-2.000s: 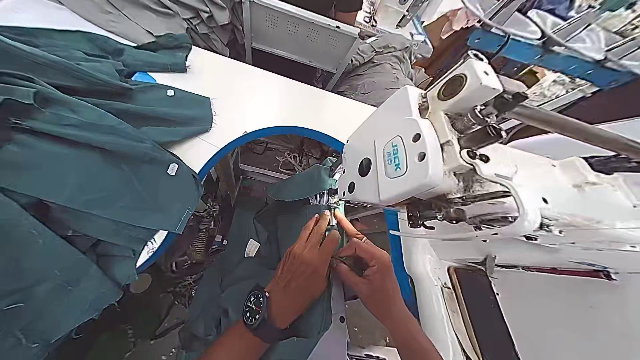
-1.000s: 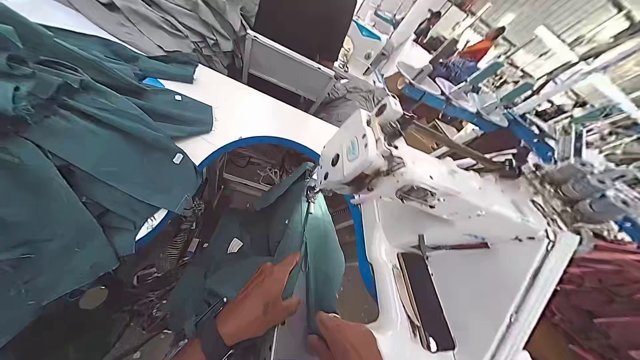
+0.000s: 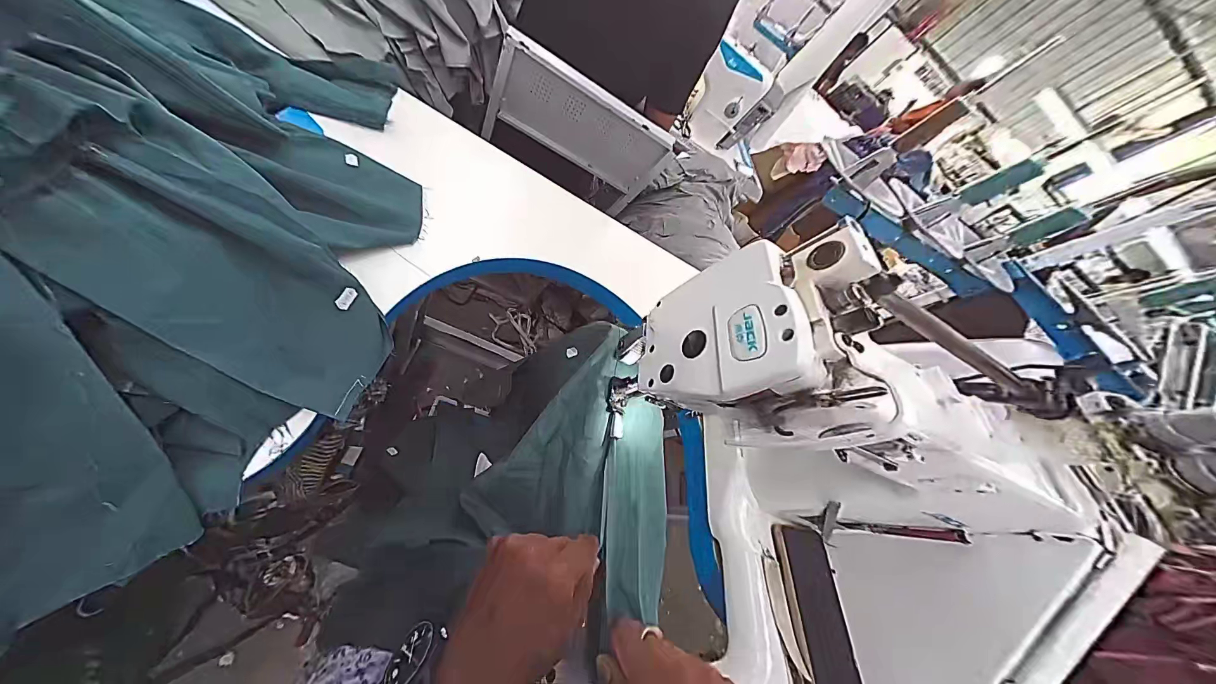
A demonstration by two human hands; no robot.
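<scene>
A dark green cloth garment piece point(image 3: 560, 456) runs under the needle area of a white Jack sewing machine point(image 3: 722, 332), where a small lamp lights it. My left hand point(image 3: 522, 603), curled with knuckles up, grips the cloth left of a long seam or fold. Lower and to the right, my right hand point(image 3: 655, 655) pinches the cloth near the bottom edge of the view; part of it is cut off. A ring shows on one of its fingers. The watch point(image 3: 413, 651) on my left wrist is partly visible. The needle itself is too small to make out.
Dark green garment pieces point(image 3: 190, 247) with small white stickers lie over the white table point(image 3: 513, 209) at left. A blue edge point(image 3: 475, 271) rims its curved cutout. Beyond are grey cloth point(image 3: 684, 209), a co-worker's dark clothing point(image 3: 617, 47) and a blue rack point(image 3: 912, 247).
Both hands have moved down along the cloth, away from the needle area where they were two seconds ago. More of the lit cloth now shows between them and the machine.
</scene>
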